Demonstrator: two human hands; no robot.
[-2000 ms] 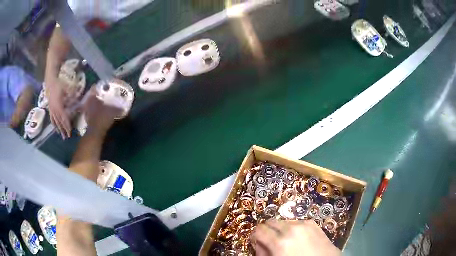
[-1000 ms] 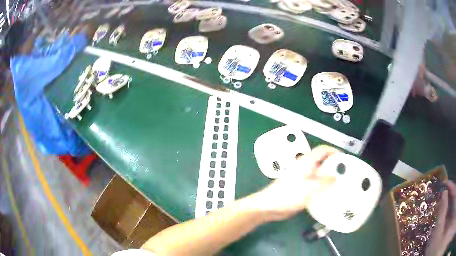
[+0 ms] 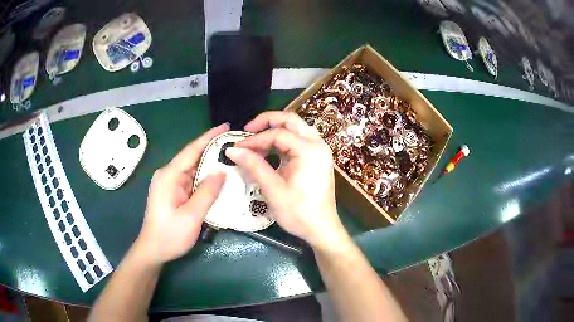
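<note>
A white plastic housing cover [image 3: 230, 204] is held in front of me, its holed face up. My left hand [image 3: 179, 201] grips its left edge, thumb on the face. My right hand [image 3: 296, 176] is over its upper right, fingertips at the dark upper-left round hole; whether they pinch a ring is too small to tell. The right round hole is partly covered by my right hand. A small grille shows at the cover's lower right. A dark rod-like tool [image 3: 274, 241] lies partly under the cover. The open carton of coppery rings [image 3: 371, 132] stands to the right.
Another white cover [image 3: 101, 154] and a white strip with dark marks [image 3: 63, 207] lie left. A black rectangular pad [image 3: 240, 75] is behind my hands. A red-yellow screwdriver [image 3: 453, 162] lies right of the carton. Half-assembled housings [image 3: 123, 43] lie beyond the pale divider.
The view has turned right. My right hand has left the ring carton and come to the cover's face. My left hand now holds the cover centrally by its left edge.
</note>
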